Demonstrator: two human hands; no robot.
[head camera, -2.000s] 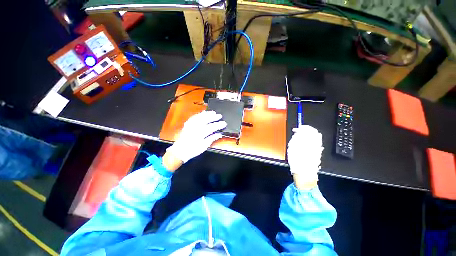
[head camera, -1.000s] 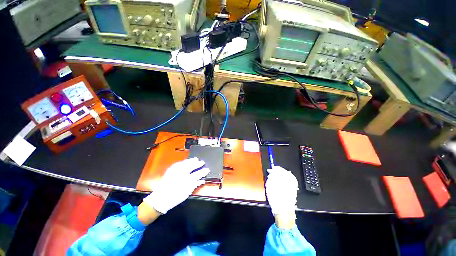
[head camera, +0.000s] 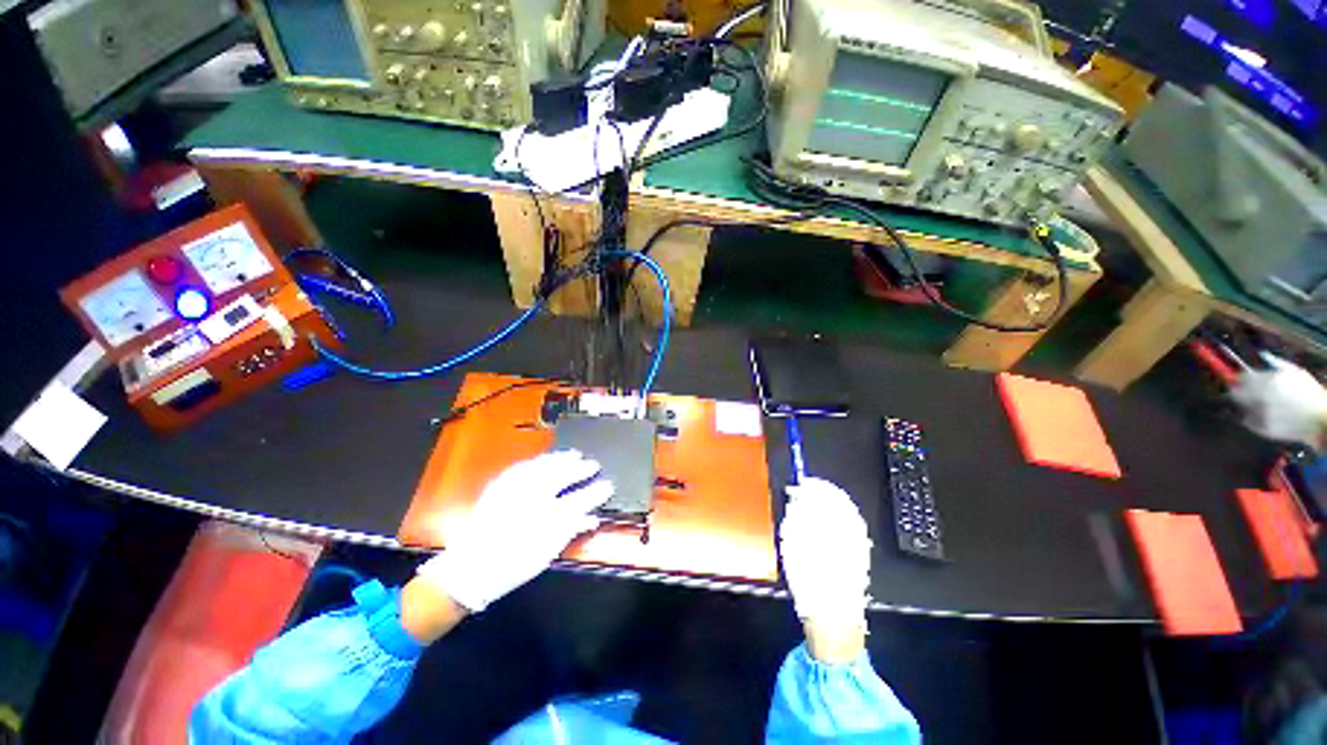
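Note:
A flat dark set-top box (head camera: 617, 463) lies on the orange mat (head camera: 713, 524), its far edge against the silver-white connector block (head camera: 608, 405) where black test cables (head camera: 611, 342) come down. My gloved left hand (head camera: 521, 530) holds the box at its left side, fingertips on its top. My gloved right hand (head camera: 827, 560) is low at the mat's right edge. A blue pen (head camera: 795, 447) runs from its fingertips toward a second dark box (head camera: 802, 376); whether the hand grips the pen is hidden.
The remote control (head camera: 913, 488) and foam pads (head camera: 1059, 425) lie right. An orange tester (head camera: 197, 313) with a lit blue-white lamp stands left, a blue cable (head camera: 480, 354) running from it. Oscilloscopes (head camera: 931, 109) and a power strip (head camera: 619, 146) are on the shelf. Another person's gloved hand (head camera: 1284, 397) is far right.
The view has tilted up, showing the shelf instruments and, now, a screen at upper right. Another person's gloved hand has appeared at the right. My hands keep their places at the box and pen.

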